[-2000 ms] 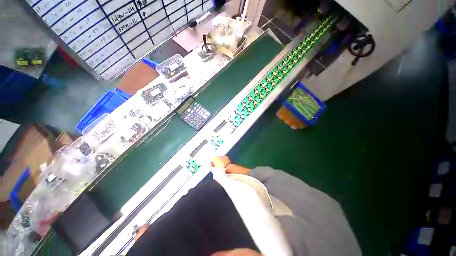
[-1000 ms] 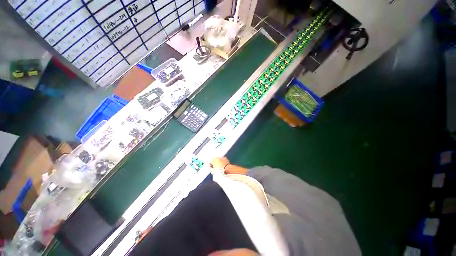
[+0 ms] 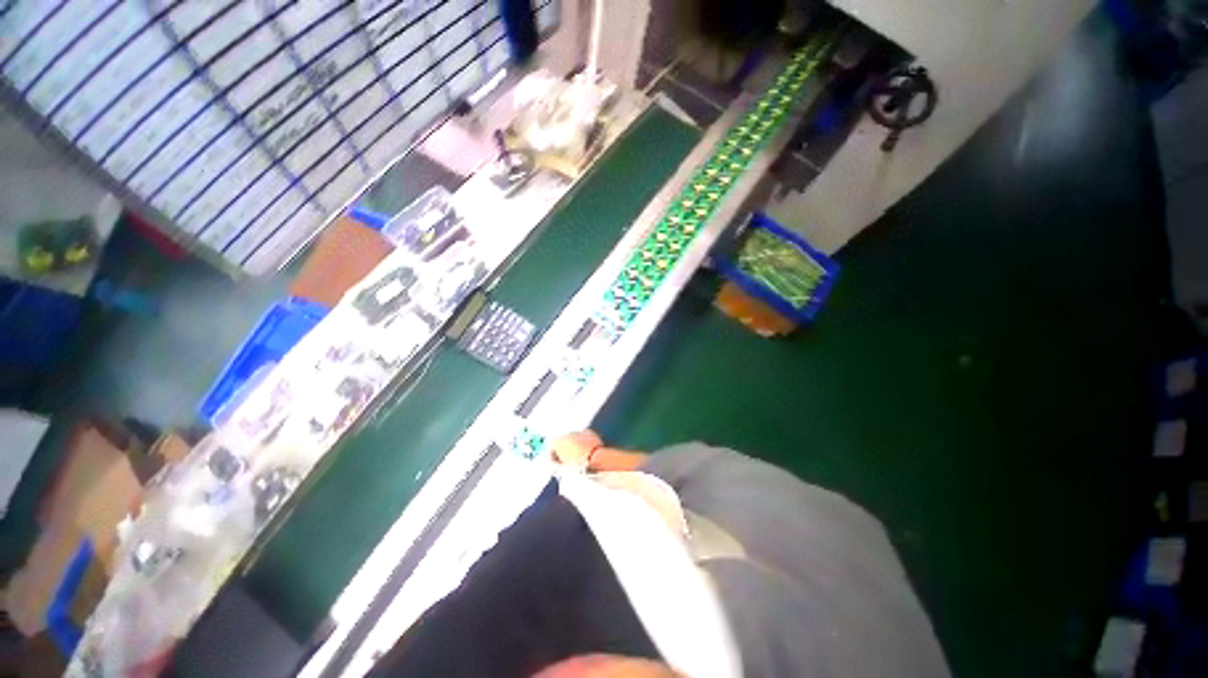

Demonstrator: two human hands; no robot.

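My right hand (image 3: 579, 450) is small and blurred at the front rail, at the end of a grey sleeve. Its fingers look curled, but I cannot tell whether they hold anything. A small green circuit board (image 3: 527, 441) lies on the conveyor rails (image 3: 444, 519), just left of the hand. A second board (image 3: 576, 371) lies further up the rails. Beyond it, a long double row of green and yellow boards (image 3: 689, 212) runs up to the machine. My left hand is not visible.
A calculator (image 3: 494, 334) lies on the green bench top (image 3: 384, 457). Component boxes (image 3: 424, 223) and plastic bags stand behind it. A blue bin of pale strips (image 3: 782, 272) stands right of the rails, below the machine's handwheel (image 3: 901, 99). A black square (image 3: 245, 636) lies lower left.
The view has shifted, and the machine and bins sit further left in it. The fingertips seen at the lower left rail have gone from view. My right hand stays at the rail.
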